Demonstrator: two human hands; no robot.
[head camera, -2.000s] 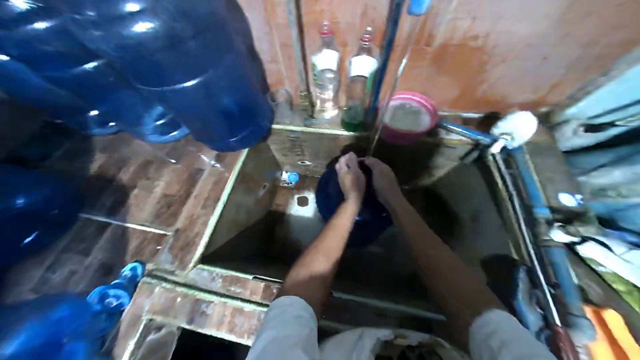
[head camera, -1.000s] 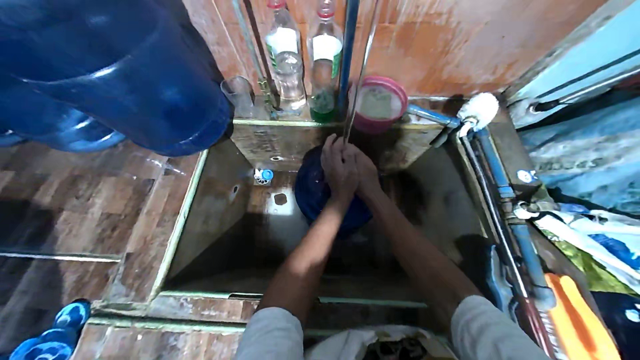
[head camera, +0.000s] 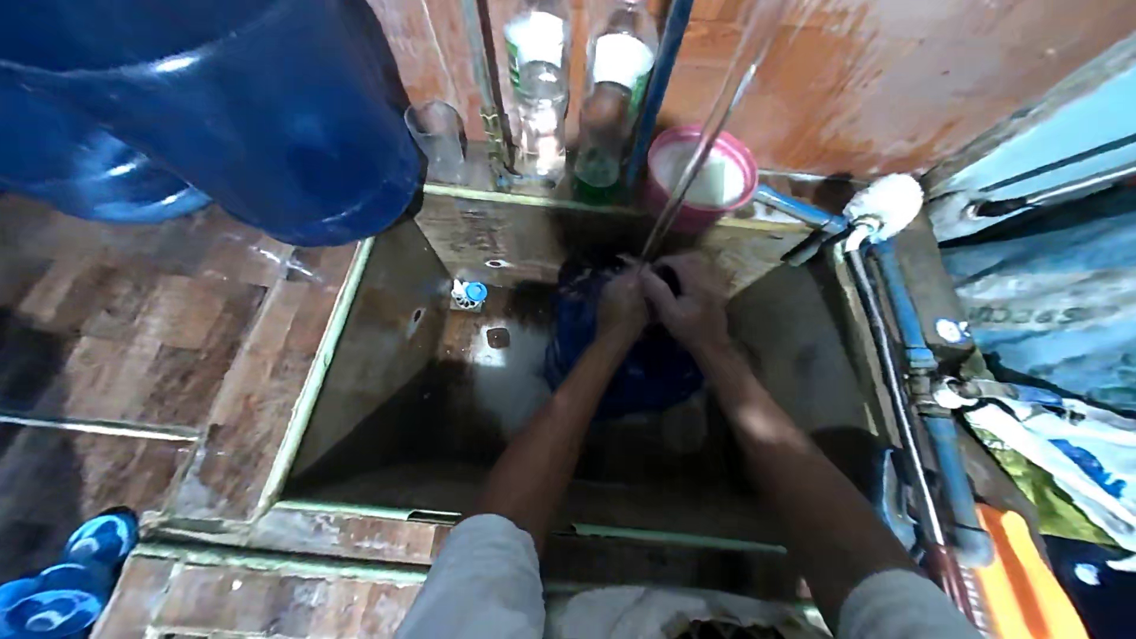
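A large blue plastic water bottle (head camera: 581, 342) stands upright in the tiled basin (head camera: 373, 355). Both my hands are at its neck: my left hand (head camera: 626, 306) on the left side, my right hand (head camera: 688, 302) on the right, fingers close together. Between them a thin clear tube or rod (head camera: 701, 151) rises from the bottle's top and slants up to the right. The fingertips and the bottle mouth are partly hidden, so the exact grip of each hand is unclear.
Large blue water bottles (head camera: 302, 115) are at upper left. On the back ledge stand a clear cup (head camera: 437, 138), two labelled glass bottles (head camera: 540, 106) and a pink tub (head camera: 706, 173). A white-headed brush (head camera: 886, 206) and blue pipes (head camera: 901, 284) line the right edge; blue caps (head camera: 62, 586) lie lower left.
My hands stay at the blue bottle's neck. In the latest frame they are slightly more apart than a second ago, and the tube leans more to the right. The view has moved closer.
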